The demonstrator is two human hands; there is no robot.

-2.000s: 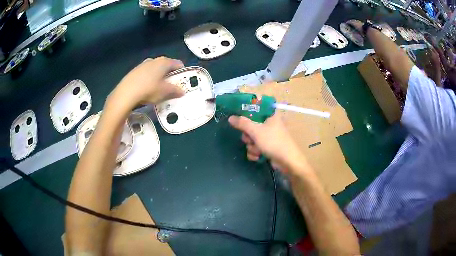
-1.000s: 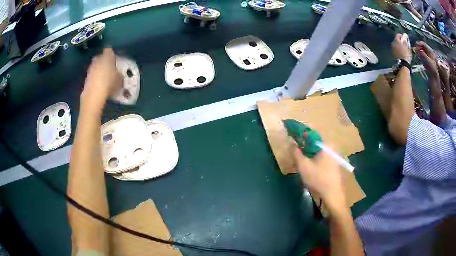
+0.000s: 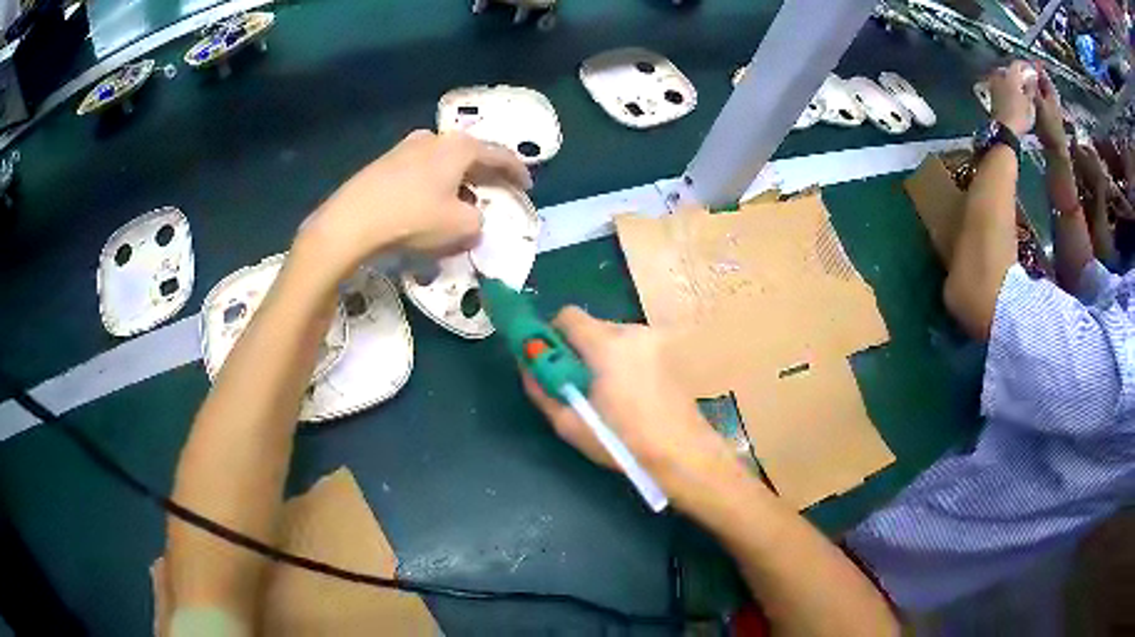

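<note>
An off-white plastic housing [image 3: 508, 243] with dark round holes is tilted at the pale rail in the middle. My left hand [image 3: 417, 199] is bent over its upper left part and grips it; the fingertips partly hide it. My right hand [image 3: 616, 386] holds a green hot glue gun [image 3: 541, 346] with an orange-red mark. The gun's nozzle points up-left and is at the housing's lower part; whether it touches cannot be told. A white glue stick [image 3: 619, 451] sticks out of the gun's rear.
Overlapping housings [image 3: 373, 355] lie under my left forearm. More housings [image 3: 637, 87] and wired sub-assemblies [image 3: 230, 40] are on the green belt. A grey post [image 3: 772, 106] rises behind the cardboard sheet [image 3: 747, 286]. A black cord [image 3: 249, 538] crosses lower left. A neighbouring worker's arms [image 3: 983, 249] are at right.
My left hand came back from the belt at the left and now has a housing at the rail. My right hand moved the glue gun left from over the cardboard to this housing.
</note>
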